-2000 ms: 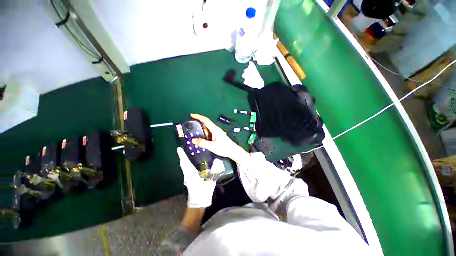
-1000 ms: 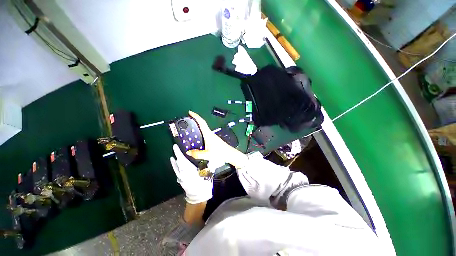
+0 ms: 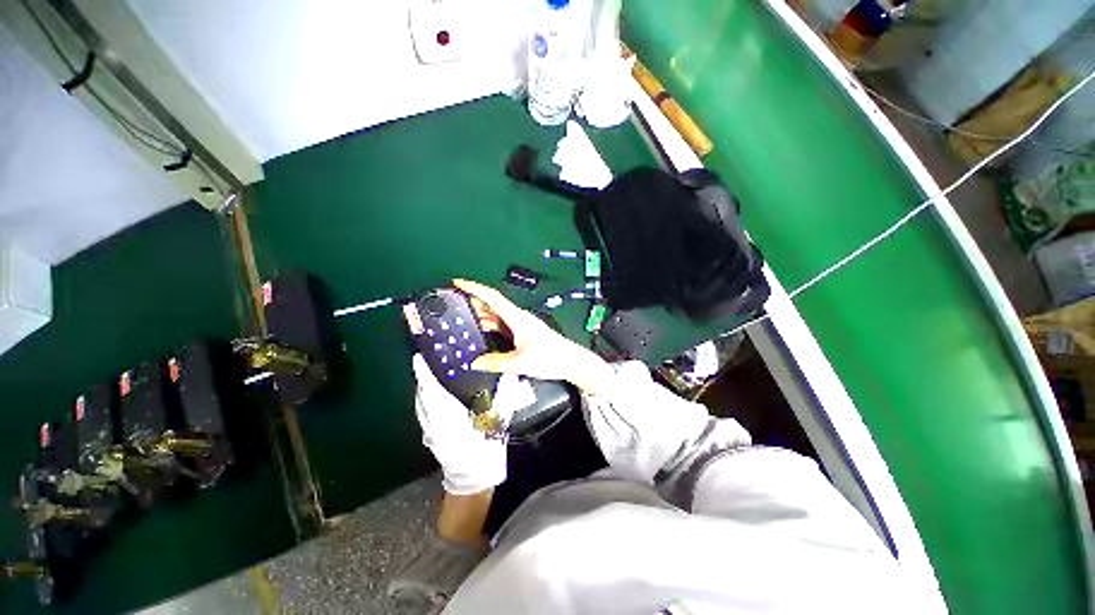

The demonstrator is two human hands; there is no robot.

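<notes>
A black smart lock (image 3: 450, 336) with lit keypad digits and a red-white sticker at its upper left is held above the green mat. Brass hardware (image 3: 488, 422) hangs at its lower end. My left hand (image 3: 459, 439), in a white glove, grips the lock from its lower left side. My right hand (image 3: 528, 340), bare, holds its right side, with a finger over the lower part of the keypad. A dark rounded piece (image 3: 538, 408) lies just right of the brass hardware, partly hidden by my right hand and sleeve.
Waiting locks (image 3: 192, 402) stand in a row at left, with one separate lock (image 3: 297, 330) nearer. A black bag (image 3: 672, 246), small module (image 3: 522, 276), tissue (image 3: 581, 159) and bottle (image 3: 551, 72) are beyond my right hand. The green conveyor (image 3: 889, 312) curves along the right.
Since a second ago, my right thumb or finger has shifted on the keypad's lower part and more of the dark rounded piece shows. The lock stays in both hands. The view has shifted slightly.
</notes>
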